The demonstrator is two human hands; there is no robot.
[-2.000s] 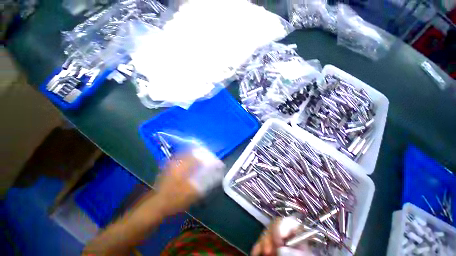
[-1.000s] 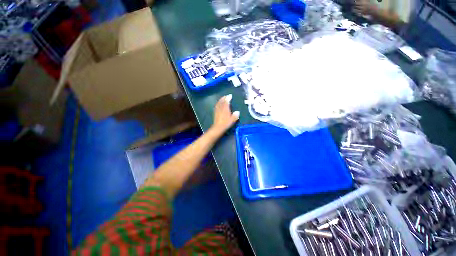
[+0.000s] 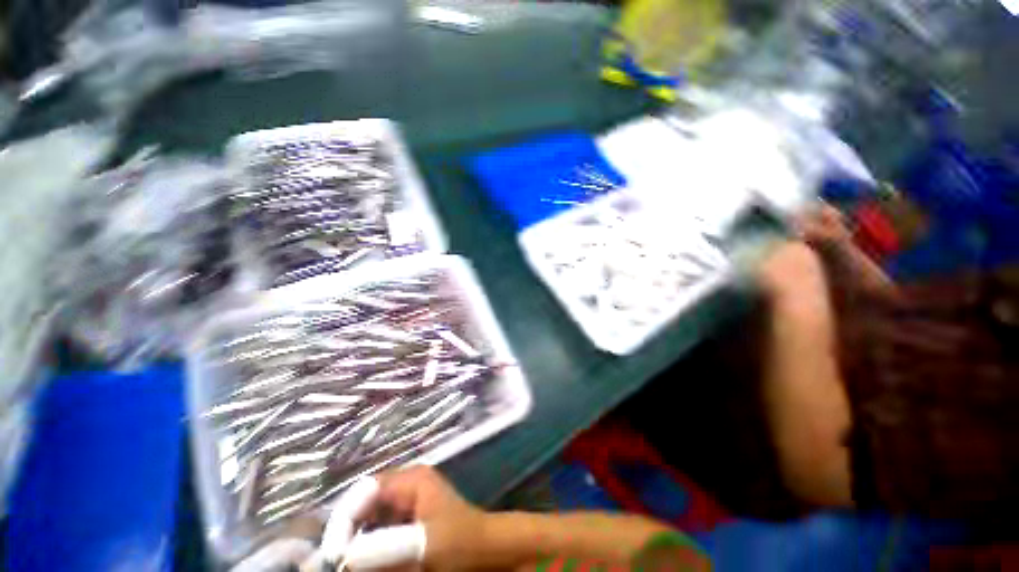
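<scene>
The nearest white tray (image 3: 508, 391) is heaped with slim silver metal tube-and-rod parts. My right hand (image 3: 419, 523), with white finger cots, is at this tray's front edge, fingers curled close together. Blur hides whether it holds a part. A blurred pale shape at the bottom edge, just left of it, looks like the covered fingertips of my left hand (image 3: 274, 554); the rest of that hand is cut off. Behind is a second white tray (image 3: 430, 229) of silver metal parts.
A blue tray (image 3: 98, 469) lies at left, below blurred clear bags (image 3: 145, 246). To the right are another blue tray (image 3: 536, 173) and a white tray (image 3: 626, 335) of small white parts. A neighbouring person's forearm (image 3: 807, 369) reaches in. A yellow-and-blue object (image 3: 670, 45) stands behind; something red lies below the bench.
The view has swung right, away from the carton and far-left blue tray. My left hand, earlier reaching out beside the blue trays, is now at the bottom edge; my right hand has come into view.
</scene>
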